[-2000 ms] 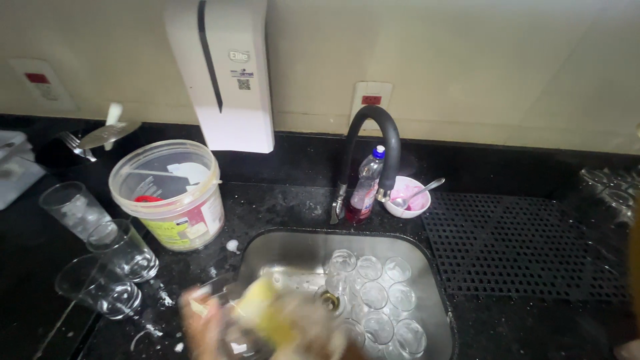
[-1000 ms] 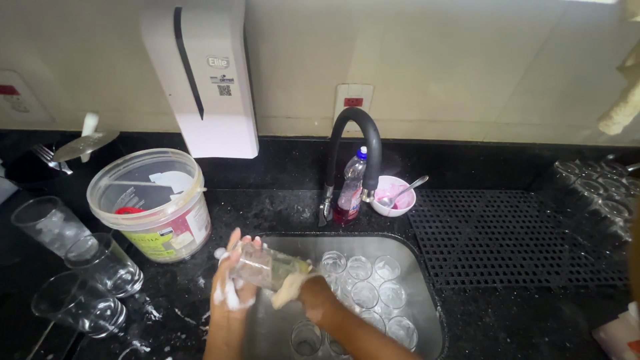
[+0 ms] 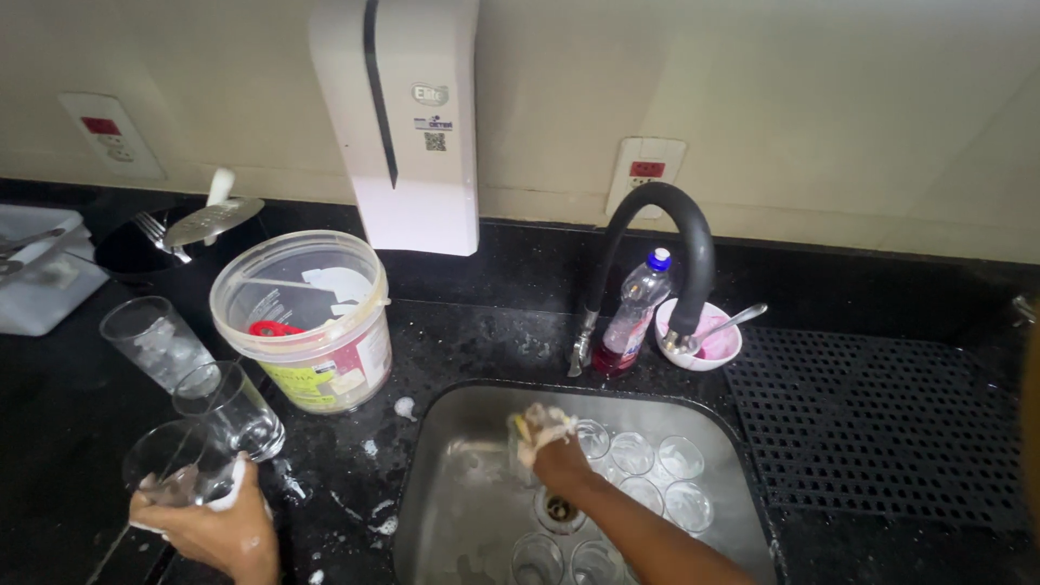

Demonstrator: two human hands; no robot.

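Observation:
My left hand [image 3: 215, 520], wet with suds, is closed around a clear drinking glass [image 3: 166, 455] on the black counter, left of the sink. Two more glasses, one [image 3: 231, 410] beside it and one [image 3: 158, 345] farther back, stand close by. Over the steel sink [image 3: 463, 479], my right hand [image 3: 552, 435] grips a foamy yellow sponge [image 3: 520, 426]; a glass seems to be at its fingers, though the hand hides how it is held. Several glasses [image 3: 632, 453] sit in the sink's right half, around and below my right forearm.
A clear plastic bucket [image 3: 325, 349] stands left of the sink. Behind the basin are a black flexible faucet [image 3: 662, 195], a detergent bottle [image 3: 634, 313] and a white bowl [image 3: 715, 345] with a spoon. A black perforated mat [image 3: 861, 431] lies right; a white dispenser [image 3: 422, 187] hangs above.
My hands were together at a glass over the sink. Now they are apart: my left hand has moved left to a glass on the counter, while my right hand is over the sink.

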